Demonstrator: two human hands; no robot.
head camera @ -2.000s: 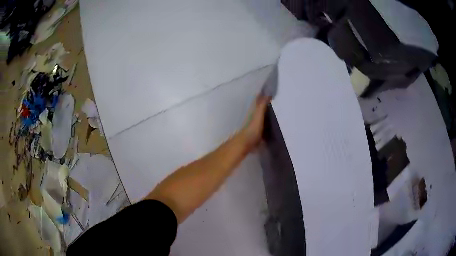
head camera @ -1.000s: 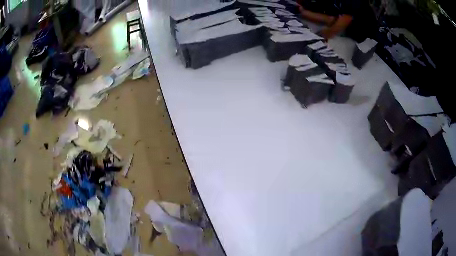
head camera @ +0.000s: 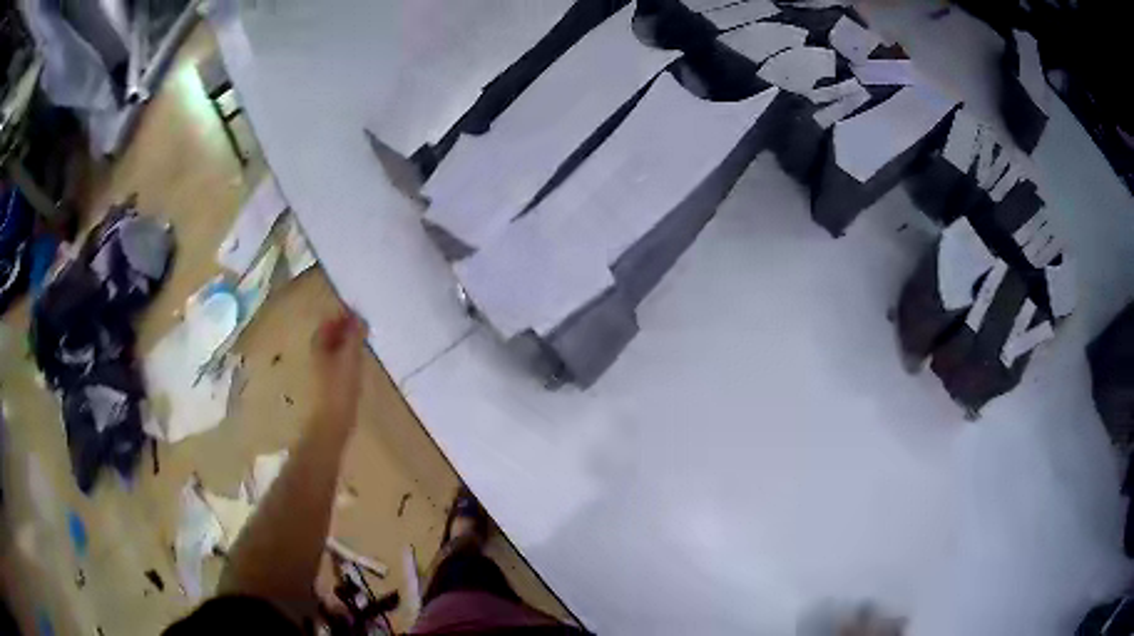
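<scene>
A long cut block with white paper on top [head camera: 547, 267] lies on the white cutting table, its dark layered side facing me. A second long papered block [head camera: 522, 162] lies beside it, farther back. My left hand [head camera: 338, 342] is blurred at the table's left edge, to the left of the nearest block and apart from it; its fingers cannot be made out, and no held thing shows. A blurred tan shape [head camera: 856, 617], cut off by the bottom edge, may be my right hand; its grip is hidden.
Smaller papered dark blocks [head camera: 889, 137] stand at the back, more [head camera: 970, 273] at the right. A thin seam crosses the white table [head camera: 734, 497] near its left edge. The tan floor holds a dark fabric heap [head camera: 93, 336] and pale scraps [head camera: 193, 373]. My legs show at the bottom.
The view has swung from the long papered piece that my left hand touched to the blocks farther along the table. These now appear nearer, and my left arm is back in view at the left.
</scene>
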